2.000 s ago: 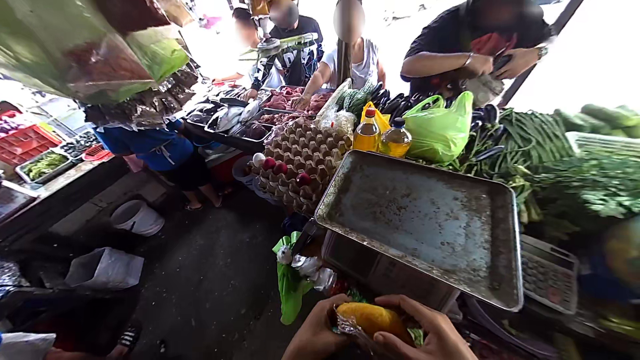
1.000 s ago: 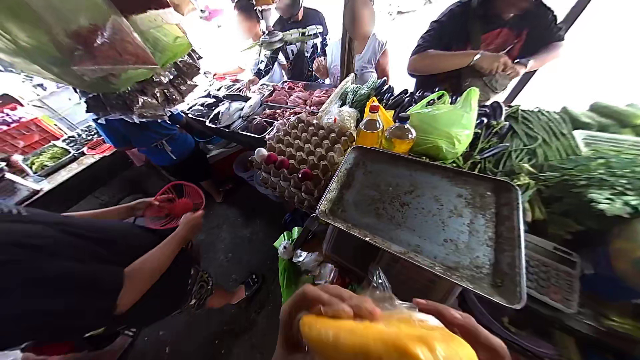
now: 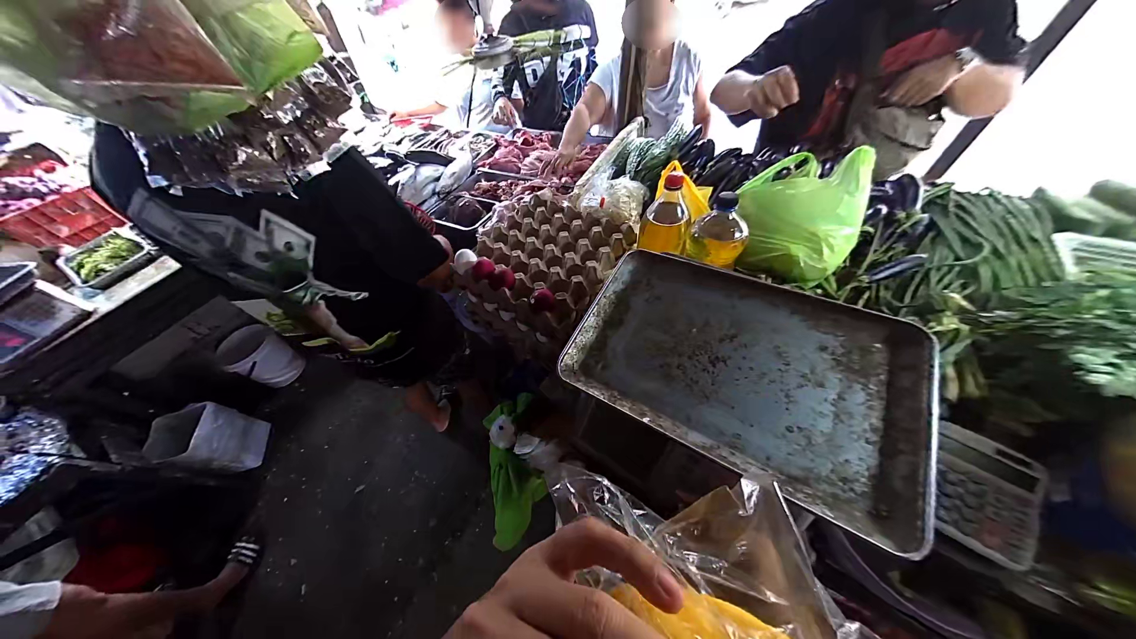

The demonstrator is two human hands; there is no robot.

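At the bottom centre my left hand (image 3: 568, 590) lies over a clear plastic bag (image 3: 737, 541) with something yellow (image 3: 701, 614) in it, its fingers curled against the plastic. Whether they grip it is hard to tell. My right hand does not show. Just beyond the bag sits an empty, stained metal tray (image 3: 754, 382), tilted in view. Green plastic bags (image 3: 515, 479) hang left of the tray, above the floor. A calculator (image 3: 985, 497) lies at the tray's right side.
Behind the tray stand oil bottles (image 3: 664, 217), a green bag (image 3: 808, 213) and egg trays (image 3: 559, 240). Vegetables (image 3: 994, 240) lie at right, fish and meat further back. A person in black (image 3: 355, 240) stands at left. A white bucket (image 3: 262, 355) is on the floor; people stand behind the stall.
My right hand has gone out of view. The yellow thing, held in both hands earlier, is now lower, with clear plastic spread over it. The person with the red basket has moved from the left foreground.
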